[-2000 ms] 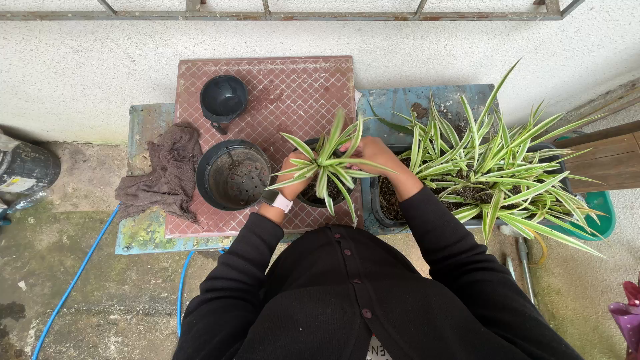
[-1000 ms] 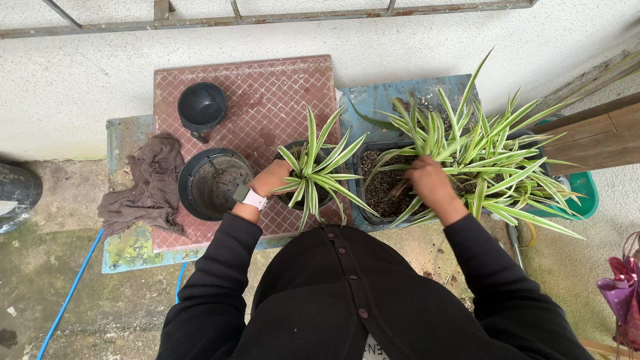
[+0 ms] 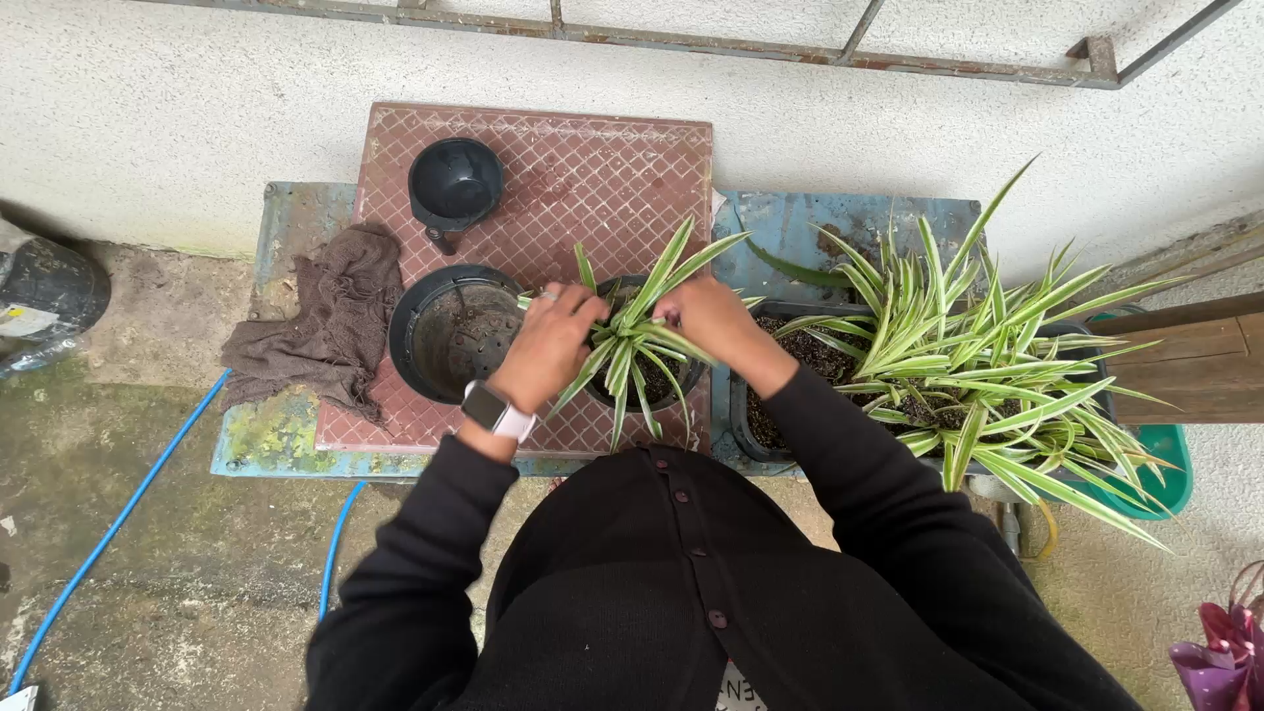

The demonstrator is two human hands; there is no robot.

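A spider plant with green and cream striped leaves [image 3: 624,336] stands in a round black pot of soil [image 3: 660,380] on the red-brown tiled slab. My left hand [image 3: 555,341], a smartwatch on its wrist, is at the plant's left side among the leaves; its fingertips are partly hidden. On the other side my right hand [image 3: 713,321] has its fingers curled at the leaves; whether it grips one is unclear. Right of it, more spider plants [image 3: 948,346] fill a dark rectangular planter [image 3: 741,420] of soil. An empty black pot [image 3: 459,331] sits left of my left hand.
A small black scoop-like cup [image 3: 455,185] sits at the slab's back left. A brown cloth [image 3: 321,316] lies over the left edge of the slab [image 3: 592,188] and the blue bench [image 3: 790,217]. Behind are a white wall and metal bars. A blue hose [image 3: 128,523] crosses the floor.
My right hand has moved left from the rectangular planter back to the potted spider plant. My left hand stays beside that plant.
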